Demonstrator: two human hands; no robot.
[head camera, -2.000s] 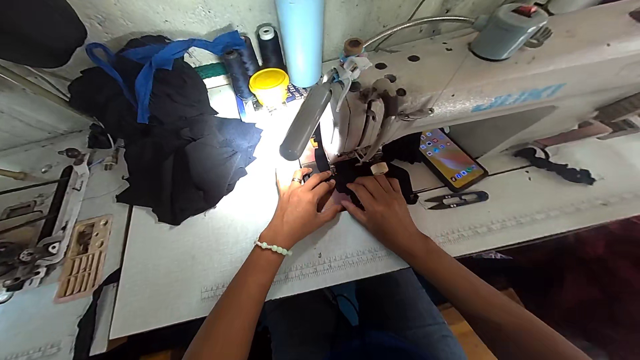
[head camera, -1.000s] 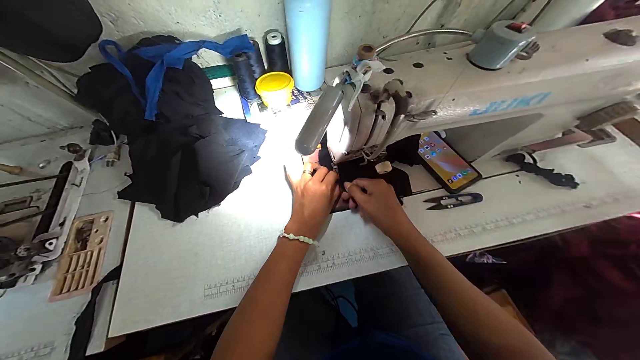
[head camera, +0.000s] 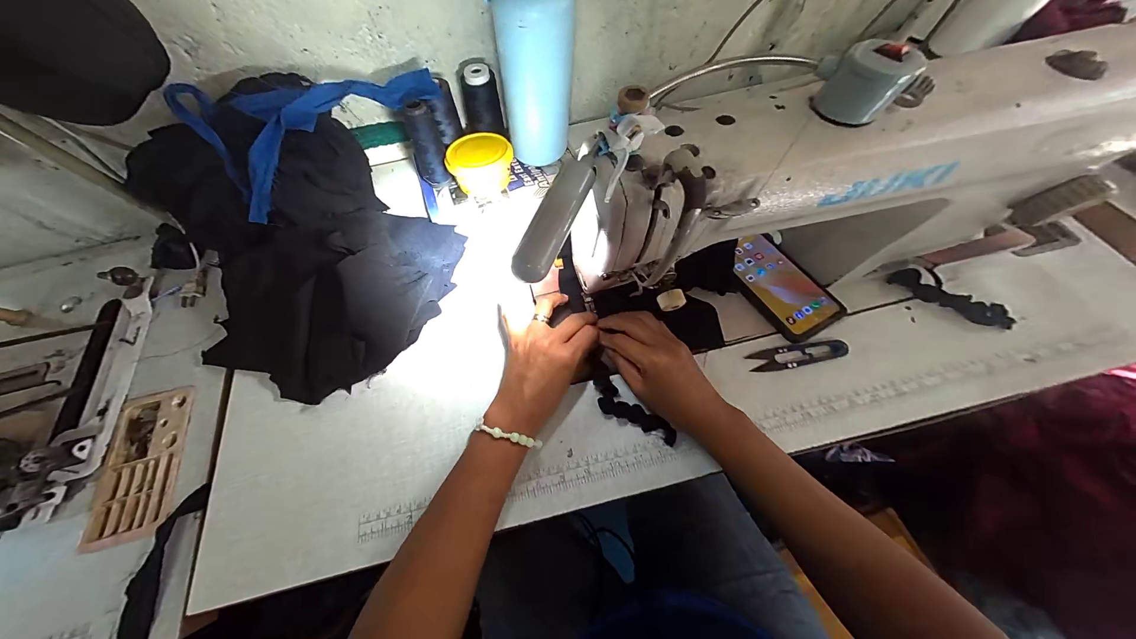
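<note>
Black fabric (head camera: 697, 324) lies under the needle area of a Juki sewing machine (head camera: 799, 169). My left hand (head camera: 543, 364), with a ring and a beaded bracelet, presses on the fabric just in front of the presser foot. Beside it, my right hand (head camera: 652, 359) has its fingertips on the fabric, almost touching the left fingers; whether they pinch it is hard to tell. A gathered black strip (head camera: 635, 415) hangs out below my right hand onto the table. Thread snips (head camera: 799, 355) and a phone (head camera: 785, 288) lie to the right of my hands.
A heap of black cloth (head camera: 311, 302) with a blue strip (head camera: 275, 133) lies at left. Thread cones (head camera: 482, 98), a yellow-lidded tub (head camera: 480, 164) and a blue cylinder (head camera: 535, 80) stand behind. A grey lamp (head camera: 555, 222) hangs close above my hands. Another gathered black piece (head camera: 950, 299) lies at right.
The gathered black strip now shows on the table below my right hand, where the frame from a second ago does not show it. Both hands stay near the presser foot.
</note>
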